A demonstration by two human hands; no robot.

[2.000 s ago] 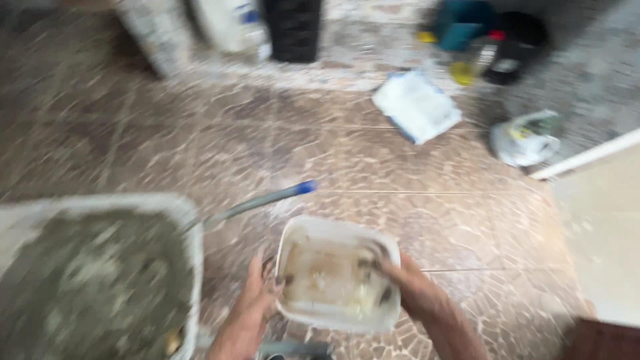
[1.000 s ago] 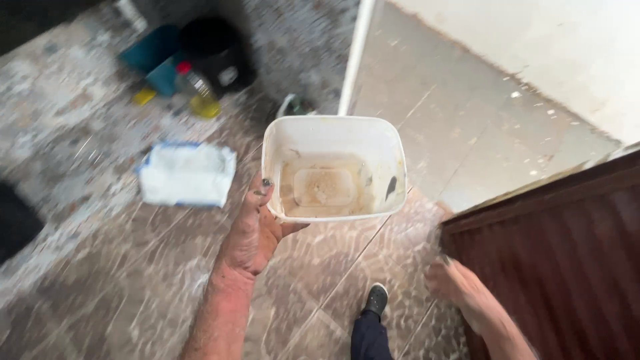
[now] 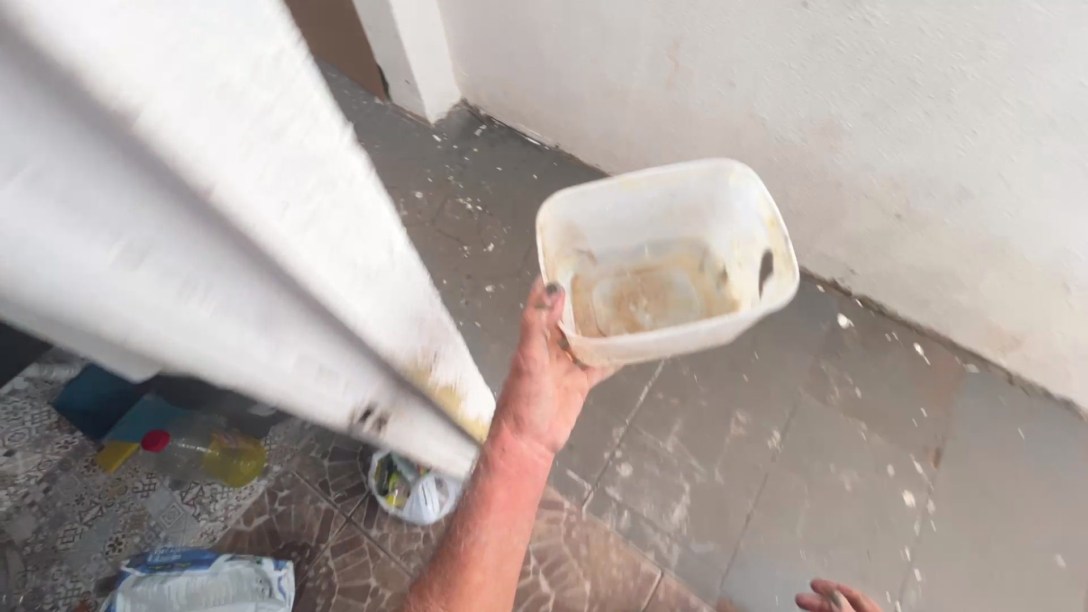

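Observation:
My left hand [image 3: 548, 374] grips a white plastic tub [image 3: 671, 340] by its left end, with the thumb at the rim and the fingers beneath. The tub is tilted toward me, and a thin brownish residue coats its bottom and lower walls. A dark mark or hole shows on its right wall. Only the fingertips of my right hand [image 3: 837, 597] come into the bottom edge of the view, apart from the tub; whether they hold anything cannot be made out.
A white door frame or wall edge [image 3: 340, 340] stands close at left. Beyond is a white wall [image 3: 850, 153] above grey floor tiles [image 3: 816, 459] with scattered chips. Lower left are a clear bottle [image 3: 208, 450] with yellow liquid, a small bin of rubbish [image 3: 414, 491] and a plastic bag [image 3: 204, 585].
Two seconds ago both hands were at the tub; now only my left holds it. The view has swung right to the doorway and grey floor. My right hand has mostly left the view.

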